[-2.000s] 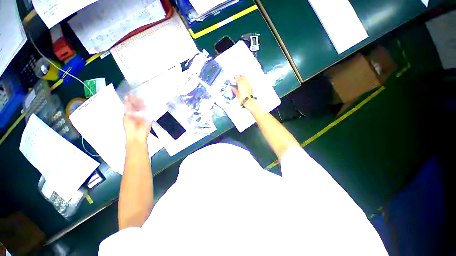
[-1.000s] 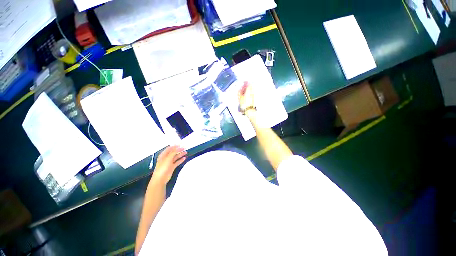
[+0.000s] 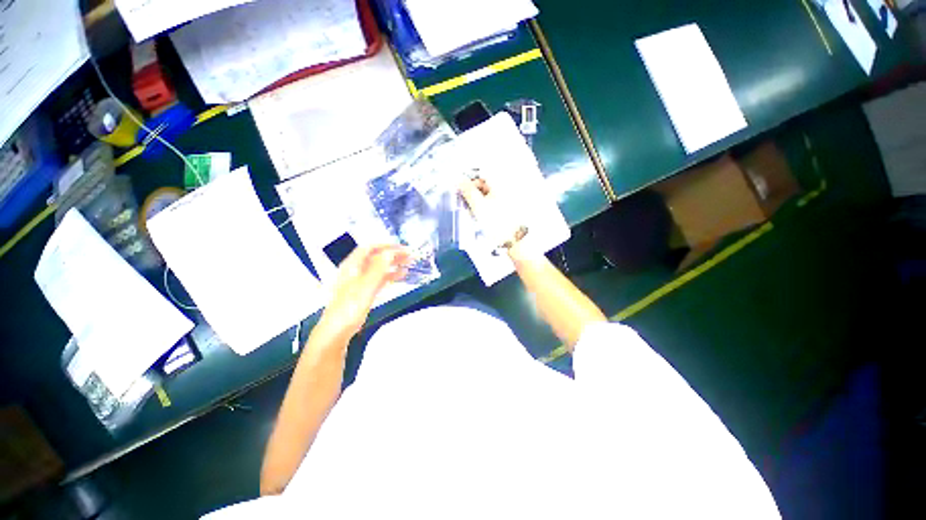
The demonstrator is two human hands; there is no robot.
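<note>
My right hand (image 3: 475, 201) lies over the white sheet (image 3: 523, 193) at centre right; its fingers are near a small reddish-brown thing, and whether they grip it is unclear. My left hand (image 3: 376, 266) is at the front of the photo sheet (image 3: 310, 193), partly over its dark picture block (image 3: 340, 248). Its fingertips are by the lower end of the clear plastic bags (image 3: 406, 198); I cannot tell if they hold one. The bags are shiny, with dark and silvery patches, and lie between my hands.
Loose white papers (image 3: 234, 259) and a white cable lie left. A tape roll (image 3: 160, 203) and compartment tray (image 3: 112, 208) stand beyond. A phone (image 3: 471, 116) and caliper (image 3: 529, 117) lie behind the sheet. A paper stack (image 3: 690, 89) lies right; a cardboard box (image 3: 716, 208) is below the bench.
My left hand has moved from the left papers to the bench edge, then forward and right to the bags. The upper bags have shifted and look spread out. My right hand stays over the white sheet.
</note>
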